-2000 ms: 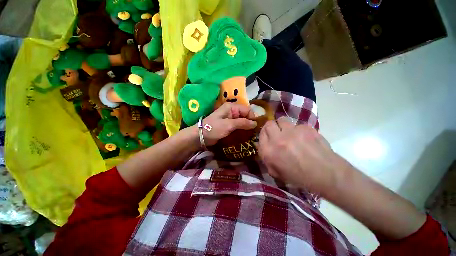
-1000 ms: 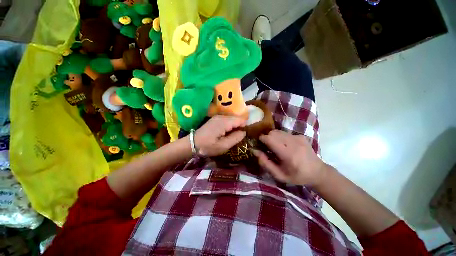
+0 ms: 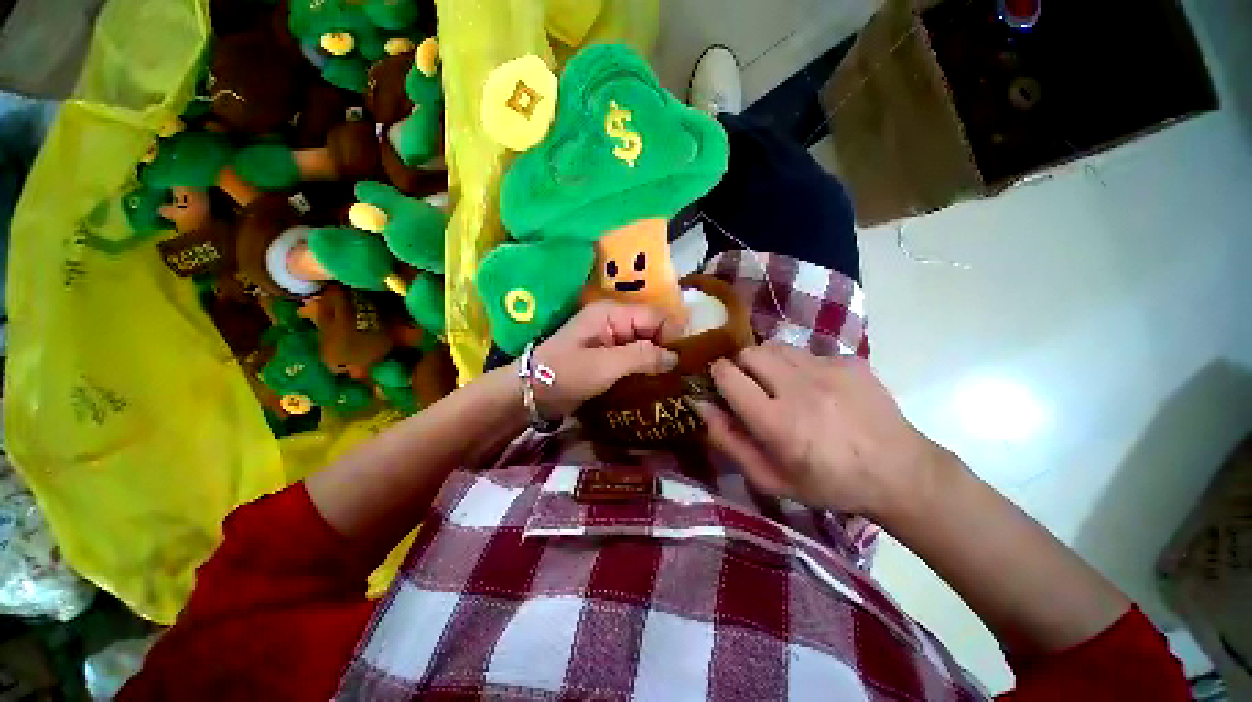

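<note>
The plush money-tree toy [image 3: 611,144] lies on my lap, its green top away from me, its orange trunk with a face in the brown pot [image 3: 659,409]. A white patch [image 3: 704,313] shows between trunk and pot. My left hand [image 3: 597,364] grips the toy where trunk and pot meet. My right hand [image 3: 810,418] is at the pot's right side, fingertips bent against the brown fabric. A fine pale thread runs over the dark trouser leg above my right hand. No needle can be made out.
A yellow sack [image 3: 131,370] full of the same toys stands at the left. An open cardboard box [image 3: 906,130] is on the tiled floor at the upper right. A checked apron [image 3: 604,590] covers my lap. A thread lies on the floor near the box.
The toy has shifted slightly, first left, then a little back to the right. My right hand has come down to the pot's side, moving slightly. My left hand keeps its hold.
</note>
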